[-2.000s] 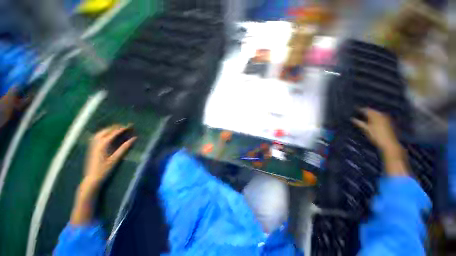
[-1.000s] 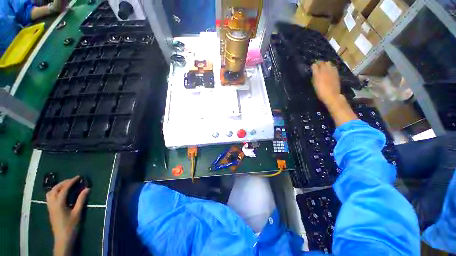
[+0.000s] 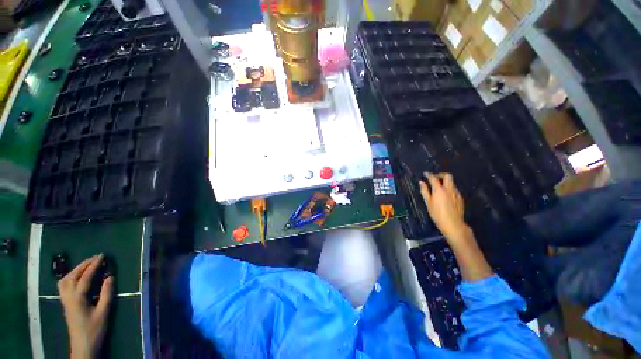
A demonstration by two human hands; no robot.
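Observation:
My left hand (image 3: pixel 86 291) is at the lower left over the green belt, its fingers around a small black housing (image 3: pixel 102 268). Another black housing (image 3: pixel 60 264) lies just left of my fingertips. My right hand (image 3: pixel 444 202) is at the right, on the near left part of a large black blister tray (image 3: pixel 485 158); whether its fingers grip the tray is not clear. This tray lies at an angle over the other right trays. In front of me, the white press (image 3: pixel 267 151) has a black part (image 3: pixel 256 99) in its left fixture, beside the brass press head (image 3: pixel 297 49).
A stack of black trays (image 3: pixel 105 133) stands left of the press. Another black tray stack (image 3: pixel 415 70) is at the right rear. Pliers (image 3: pixel 307 212), an orange-handled tool (image 3: pixel 259 207) and a keypad device (image 3: pixel 382 177) lie by the press front. A person's blue sleeve (image 3: pixel 618 301) shows at the right edge.
My right hand has moved down and toward me from the rear right stack. A blister tray now covers the filled right trays. My left hand stays around the housing on the belt.

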